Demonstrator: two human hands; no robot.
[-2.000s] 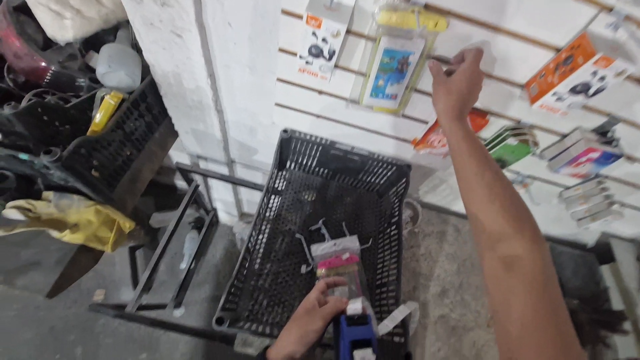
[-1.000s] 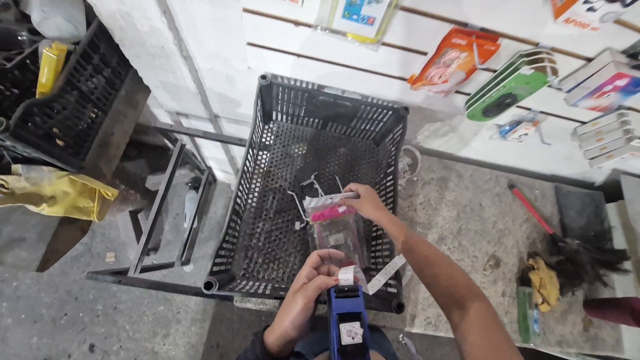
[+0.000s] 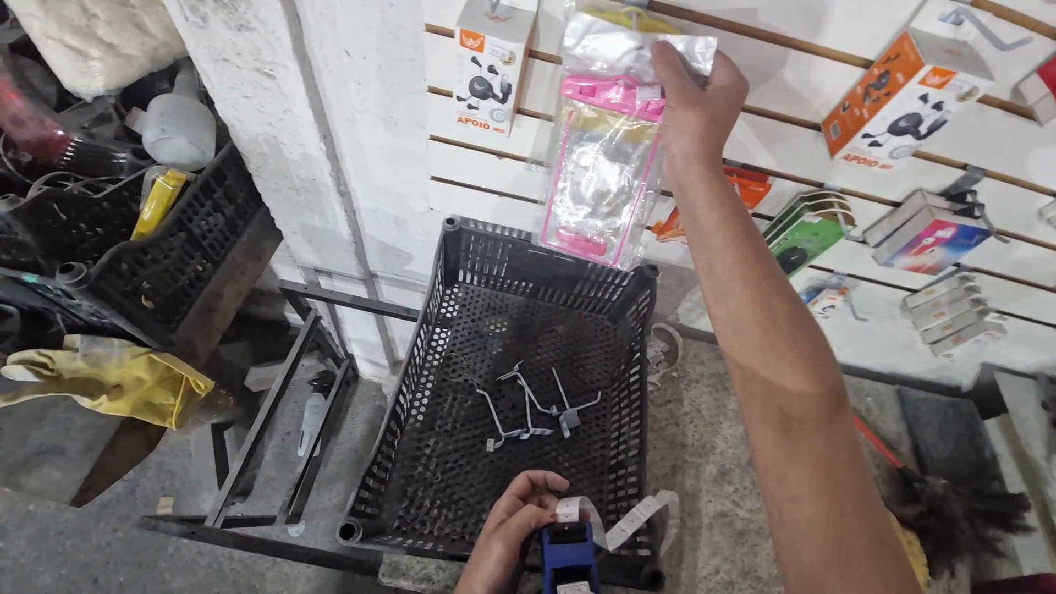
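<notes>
My right hand (image 3: 701,103) grips the top of a clear plastic packet holding a pink-trimmed waterproof phone pouch (image 3: 598,177), up against the slatted wall panel. Behind it hangs another packet with a yellow top (image 3: 635,18), mostly covered. Low in the view, my left hand (image 3: 516,528) is at a blue label gun (image 3: 569,557), fingers by the strip of white labels (image 3: 635,521) that curls out of it; how the handle is held is hidden. Several metal display hooks (image 3: 528,408) lie in the black plastic crate (image 3: 635,330) between my hands.
Boxed phone mounts (image 3: 487,74) and other packaged goods (image 3: 813,231) hang on the slatted panel (image 3: 487,198). To the left are a loaded black crate (image 3: 190,239), yellow rubber gloves (image 3: 115,384) and a metal frame (image 3: 264,429). A feather duster (image 3: 949,511) lies at lower right.
My right hand has carried the pink pouch packet up from over the crate to the wall panel. The label gun stays low with my left hand. The view has shifted up.
</notes>
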